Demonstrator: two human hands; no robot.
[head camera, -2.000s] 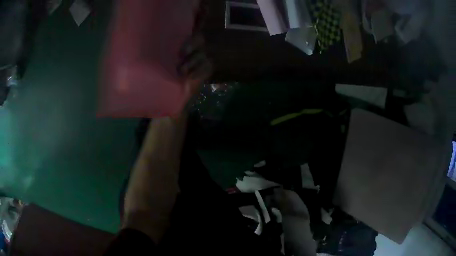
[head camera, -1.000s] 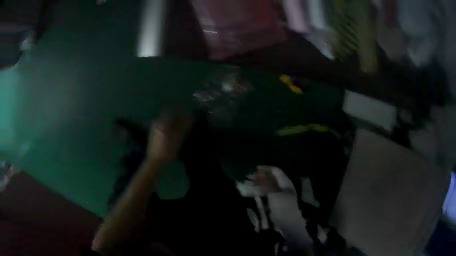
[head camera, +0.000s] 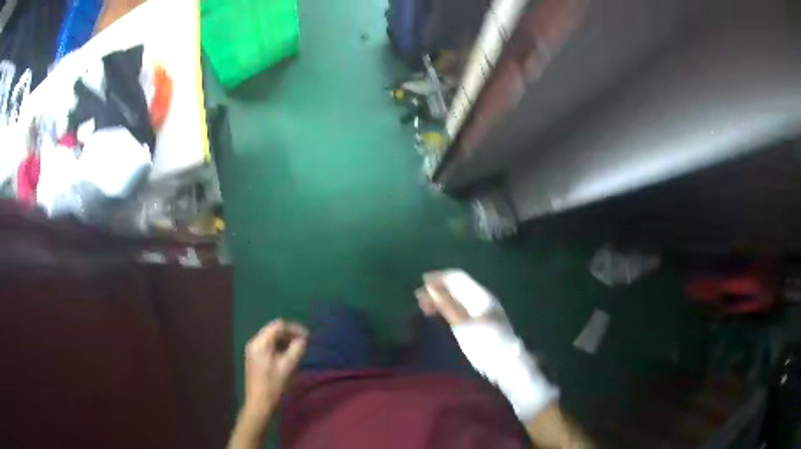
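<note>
My left hand (head camera: 277, 351) is low in front of me, left of my legs. It is loosely curled with a gap between thumb and fingers, and nothing shows in it. My right hand (head camera: 457, 302) is just right of the middle, above the green floor (head camera: 325, 193). A white gauze bandage (head camera: 505, 355) wraps its palm and wrist. Its fingers are bent and blurred, and no held thing shows. Both hands are apart and touch nothing visible.
A green crate (head camera: 255, 39) stands ahead on the left. A white-topped table (head camera: 180, 114) with cloth is at the left, beside a dark red surface (head camera: 114, 351). A large dark panel (head camera: 650, 105) stands at the right. Scraps and a red item (head camera: 733, 289) lie lower right.
The pink pouch was in my left hand, then lay on the dark table, and is now out of view. The view has shifted to a brighter floor area. My bandaged hand has risen.
</note>
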